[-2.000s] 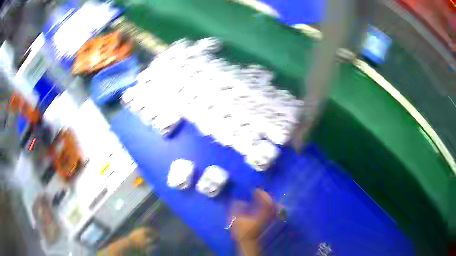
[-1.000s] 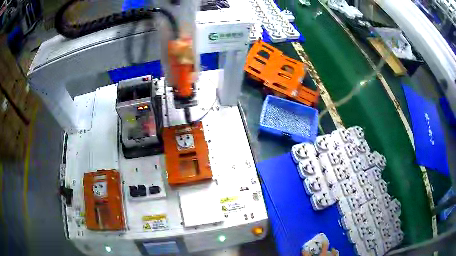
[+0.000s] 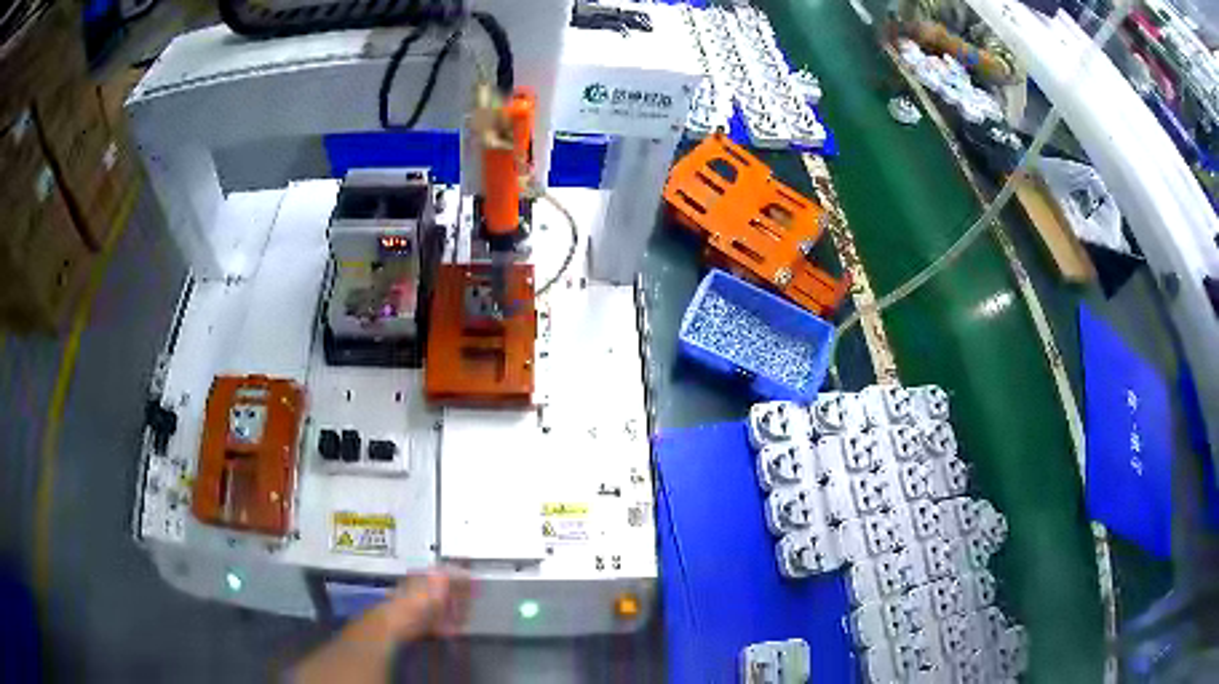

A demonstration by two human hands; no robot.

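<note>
My left hand [image 3: 435,604] is blurred at the machine's front edge, its fingers towards the right; no held thing can be made out. My right hand is out of view. One orange-brown screw fixture [image 3: 274,454] stands at the machine's left with a white socket housing [image 3: 246,424] in it. A second fixture [image 3: 461,368] stands under the orange screwdriver head [image 3: 501,187], whose lower end partly hides the housing [image 3: 484,305] in it. A single white housing [image 3: 775,661] lies on the blue mat [image 3: 722,535], cut by the bottom edge.
Rows of white housings [image 3: 876,494] lie right of the mat, beside the green conveyor [image 3: 996,361]. A blue screw bin [image 3: 755,334] and orange spare fixtures [image 3: 755,214] are behind. The screw feeder [image 3: 381,267] and black blocks [image 3: 352,445] are on the machine. Cartons [image 3: 107,147] stand far left.
My left hand has come into view at the machine front. The hand at the housing on the mat has left view. The screwdriver head now overlaps the housing below it. The view has shifted.
</note>
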